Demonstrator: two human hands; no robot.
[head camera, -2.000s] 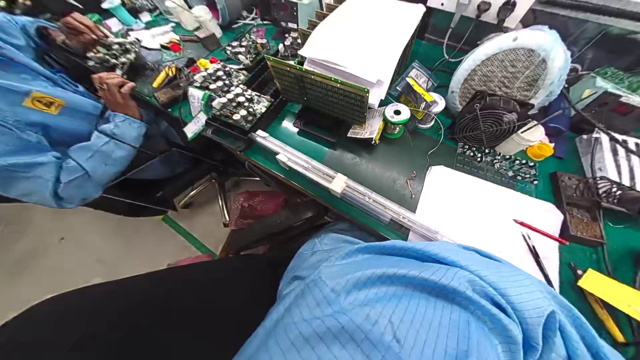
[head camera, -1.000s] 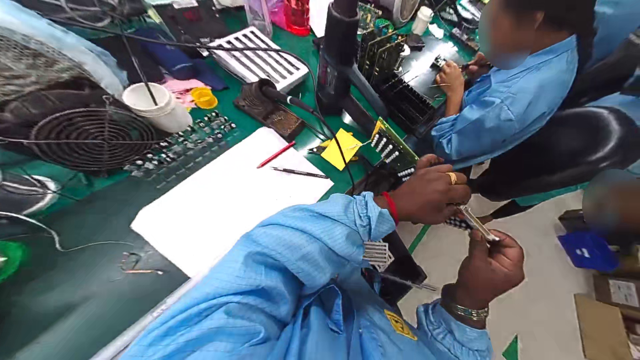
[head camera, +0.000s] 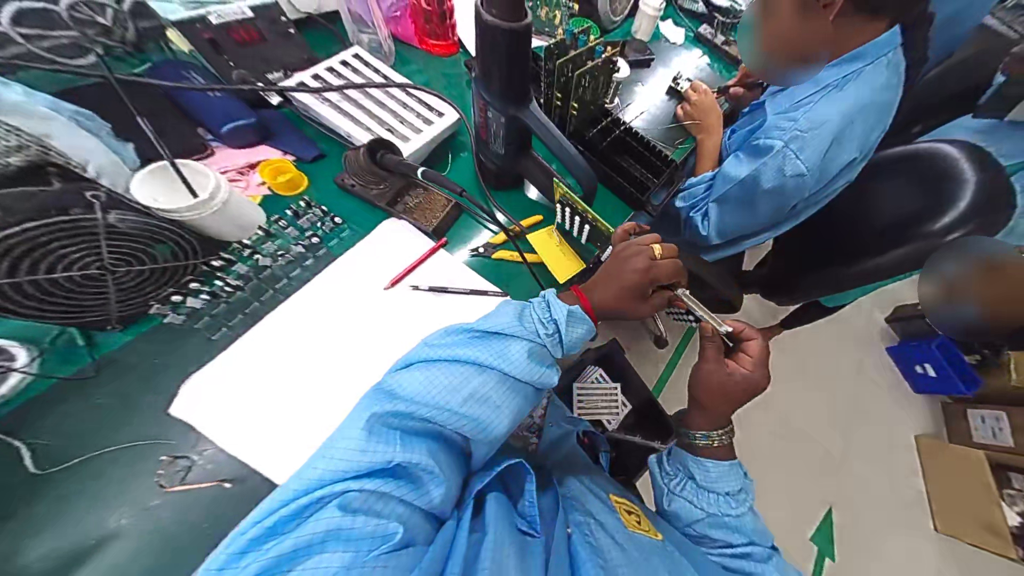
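Note:
My left hand (head camera: 640, 274), with a ring and a red wrist thread, grips the upper end of a narrow pale strip-like part (head camera: 704, 312). The other end lies between the thumb and fingers of my right hand (head camera: 730, 366), which has bangles at the wrist. The strip slopes down to the right; a row of small black and white pieces (head camera: 682, 317) shows beneath it, partly hidden. Just beyond my left hand a green circuit board with white components (head camera: 578, 226) stands tilted; whether my fingers touch it is unclear.
White paper (head camera: 320, 344) bears a red pencil (head camera: 416, 263) and a black pen (head camera: 458, 290). Nearby lie yellow-handled cutters (head camera: 512, 232), a soldering iron in its stand (head camera: 408, 188) and a hot-air gun (head camera: 502, 104). A black bin (head camera: 632, 400) sits below. A co-worker (head camera: 800, 136) works close by.
The view has swung far to the right along the bench. My hands, unseen two seconds ago, came into view one second ago with the strip and still hold it.

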